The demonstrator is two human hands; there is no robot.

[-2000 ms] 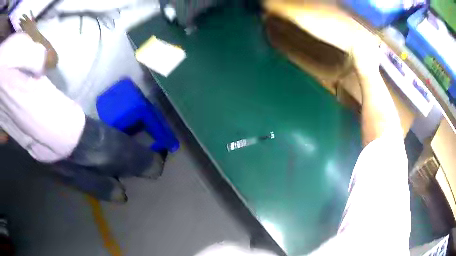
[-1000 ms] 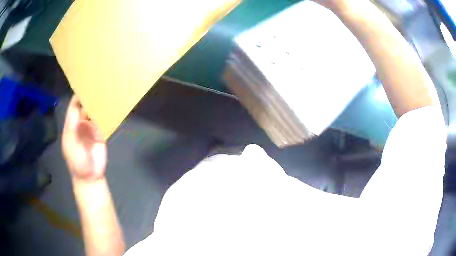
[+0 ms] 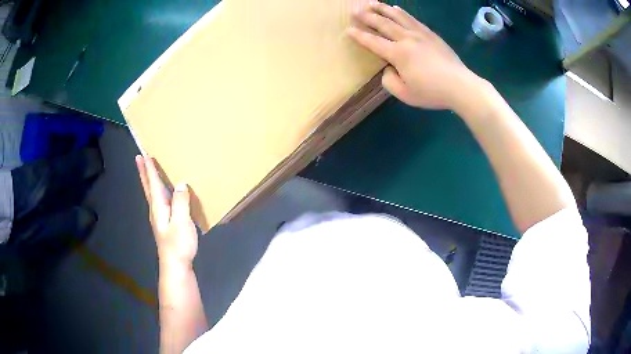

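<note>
A tan cardboard sheet (image 3: 242,97) lies flat on top of a stack of trays (image 3: 322,142), whose layered brownish edges show along the side nearest me. The stack's near left corner juts past the bench edge. My left hand (image 3: 169,214) is at that corner, fingers along the left side and thumb by the sheet's edge. My right hand (image 3: 415,62) rests on the sheet's right end, fingers spread on top, thumb at the edge. The trays' contents are hidden under the sheet.
A white tape roll (image 3: 488,23) lies on the green bench (image 3: 443,159) at the back right. A pale pad (image 3: 23,76) lies at the far left. A blue stool-like object (image 3: 59,135) and a person's dark-clothed legs (image 3: 55,187) are left of the bench. Cardboard (image 3: 598,117) is at the right.
The cardboard sheet, earlier raised at the left in my left hand, now covers the stack. The stack shows further left in view. My right hand has moved onto the sheet.
</note>
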